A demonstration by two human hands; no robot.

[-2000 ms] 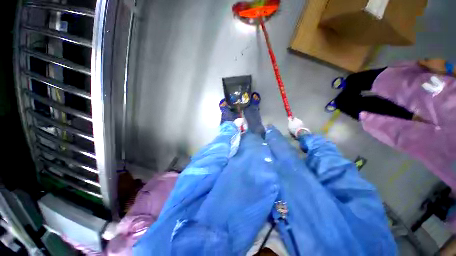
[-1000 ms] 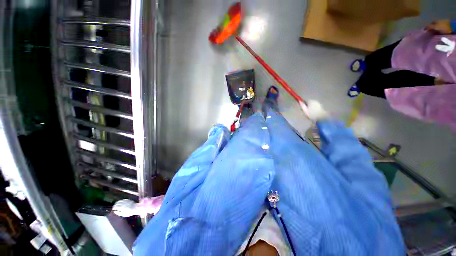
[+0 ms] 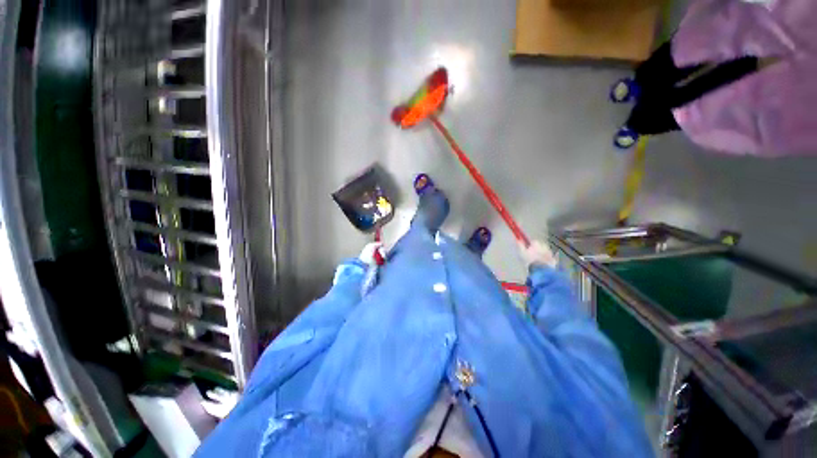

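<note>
The broom (image 3: 479,176) has an orange-red head with a greenish patch, low over or on the grey floor ahead; I cannot tell if it touches. My right hand (image 3: 538,254), in a white glove, grips its thin red handle. My left hand (image 3: 373,254), also gloved, holds the red handle of the black dustpan (image 3: 360,199). The dustpan is tilted, left of my feet, with small yellow, white and blue scraps in it. The broom head is ahead and to the right of the dustpan, apart from it.
A roller conveyor (image 3: 220,179) runs along the left. A brown carton (image 3: 573,36) lies on the floor at the upper right. A person in a pink smock (image 3: 752,80) stands at the right. A metal-framed table with green panels (image 3: 663,295) is at the lower right.
The dustpan has moved left and turned. The broom head is lower in the picture. My feet have stepped, and the metal-framed table at the right shows more fully.
</note>
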